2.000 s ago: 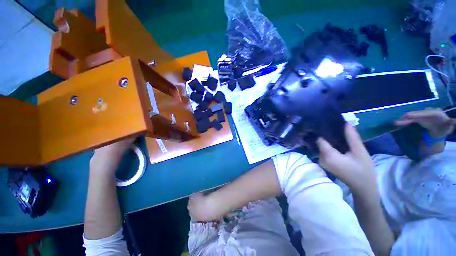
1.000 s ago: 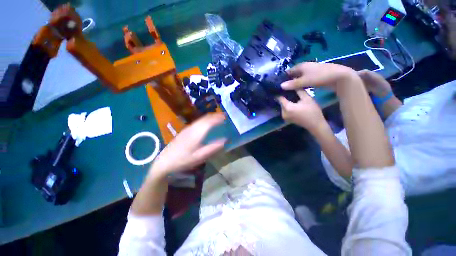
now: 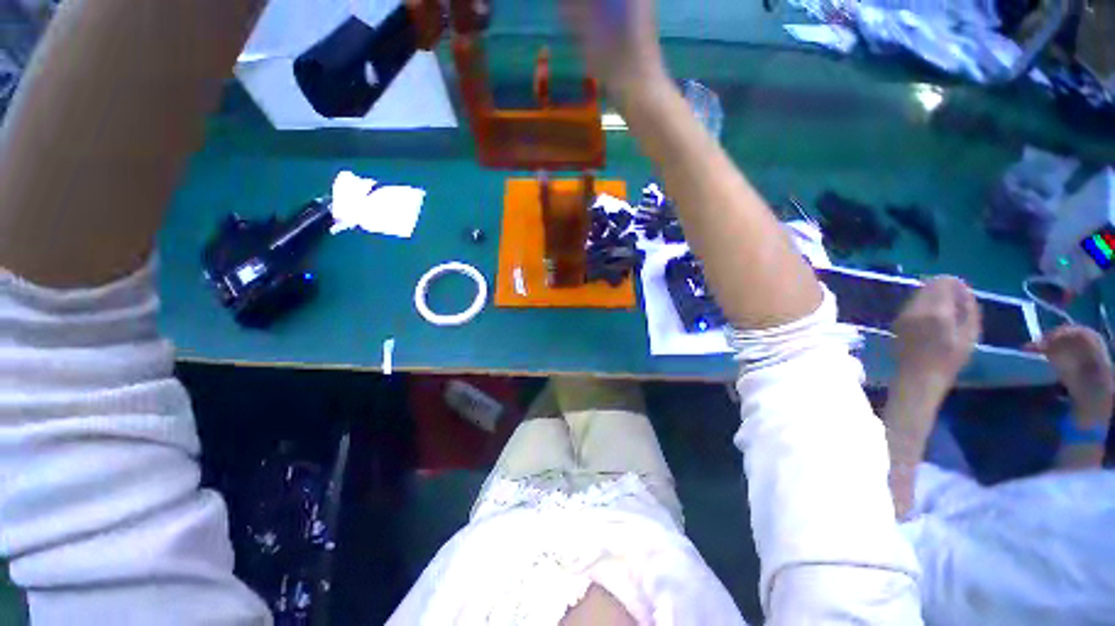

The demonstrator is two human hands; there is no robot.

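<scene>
The orange fixture (image 3: 538, 144) stands on its flat orange base (image 3: 521, 245) at the middle of the bench. A black block-like head (image 3: 355, 69) sits on its arm at the upper left. My right hand (image 3: 615, 43) is raised at the top edge, blurred and cut off, beside the top of the fixture; its fingers and any hold are unclear. My left forearm rises along the left side and its hand is out of the picture. A black device (image 3: 692, 294) on white paper (image 3: 666, 333) is partly hidden by my right forearm.
Another black device (image 3: 259, 272) lies at the left near a crumpled white tissue (image 3: 389, 208). A white tape ring (image 3: 423, 294) and loose black blocks (image 3: 611, 251) flank the fixture base. A neighbour's hands (image 3: 939, 328) are over the white-edged black strip (image 3: 856, 297) at right.
My left hand has risen from near the fixture base out of the picture. My right hand has left the black device and moved up to the top edge. The view has shifted.
</scene>
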